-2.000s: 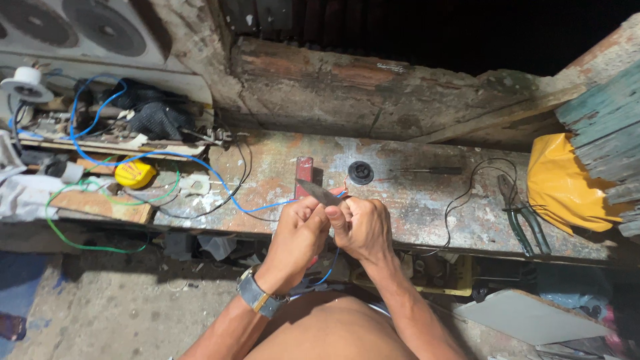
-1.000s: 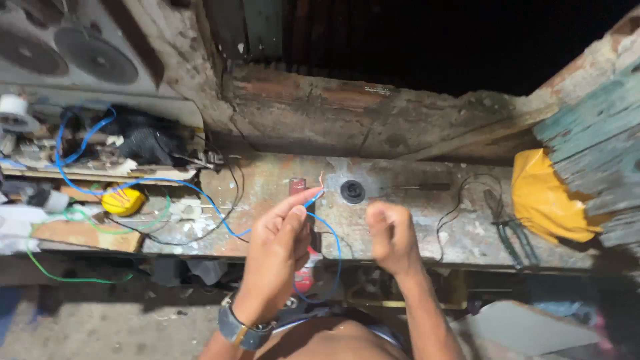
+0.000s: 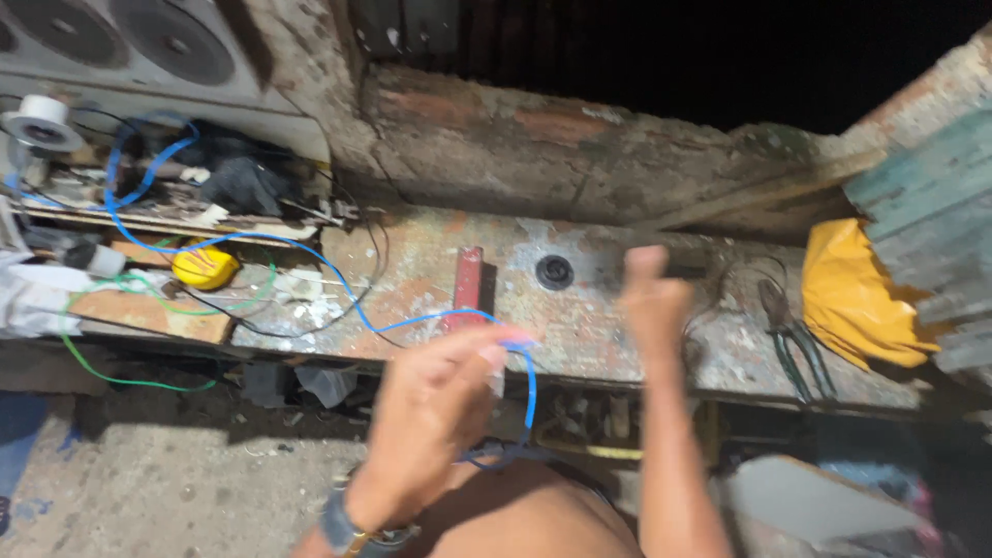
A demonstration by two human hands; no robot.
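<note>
Between its thumb and forefinger my left hand (image 3: 438, 403) pinches a blue wire (image 3: 532, 387), whose end blurs at the fingertips. The wire runs left over the bench and loops down toward my body. My right hand (image 3: 657, 298) is raised over the bench, apart from the wire and blurred; whether it holds anything cannot be told. A red metal bar (image 3: 468, 283) lies just beyond my left hand. Between the hands, further back, sits a round black part (image 3: 555, 272). Pliers (image 3: 794, 341) with dark green handles lie right of my right hand.
On the left are a yellow tape measure (image 3: 204, 265), a green wire (image 3: 101, 372), a white spool (image 3: 43, 124) and cluttered scraps. A yellow plastic bag (image 3: 852, 294) stands at the bench's right end. A rough wall ledge (image 3: 542, 147) runs behind the bench (image 3: 418, 271).
Two seconds ago both hands were together at the wire, with a dark blade-like piece between them. My right hand has since moved away to the right; my left hand keeps hold of the wire.
</note>
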